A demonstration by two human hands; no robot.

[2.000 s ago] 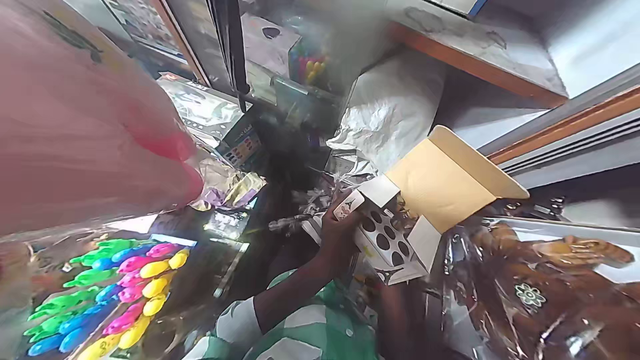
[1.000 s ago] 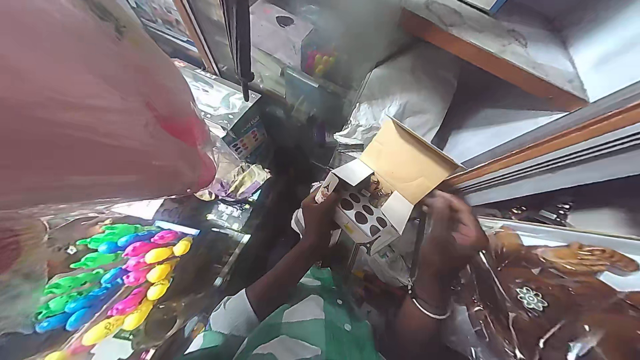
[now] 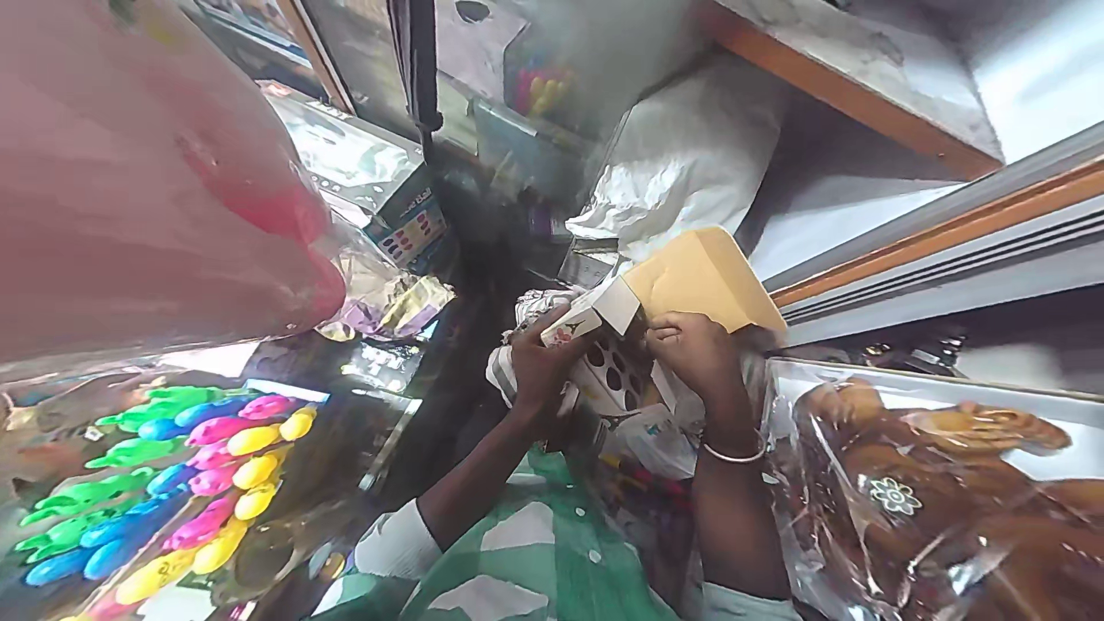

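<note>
An opened cardboard box (image 3: 608,375), white with black dots and a tan inner lid (image 3: 703,276), is in front of my chest. My left hand (image 3: 548,358) grips its left side, by a white flap that bears a small printed picture. At the right side of the opening is my right hand (image 3: 690,349), its fingers curled at the base of the raised lid; whether they pinch something is hidden. A bangle circles my right wrist. Crumpled clear plastic (image 3: 651,440) lies just below the box.
Bright plastic toys (image 3: 207,466) fill the lower left. A large pink plastic-wrapped item (image 3: 155,190) bulges in from the upper left. On the right lies a brown figure in clear wrap (image 3: 949,483), below a shelf edge (image 3: 862,95). A white sack (image 3: 681,164) stands beyond the box.
My right hand, raised and apart to the right of the box one second ago, has come in to its opening. My left hand still holds the box, whose lid remains raised.
</note>
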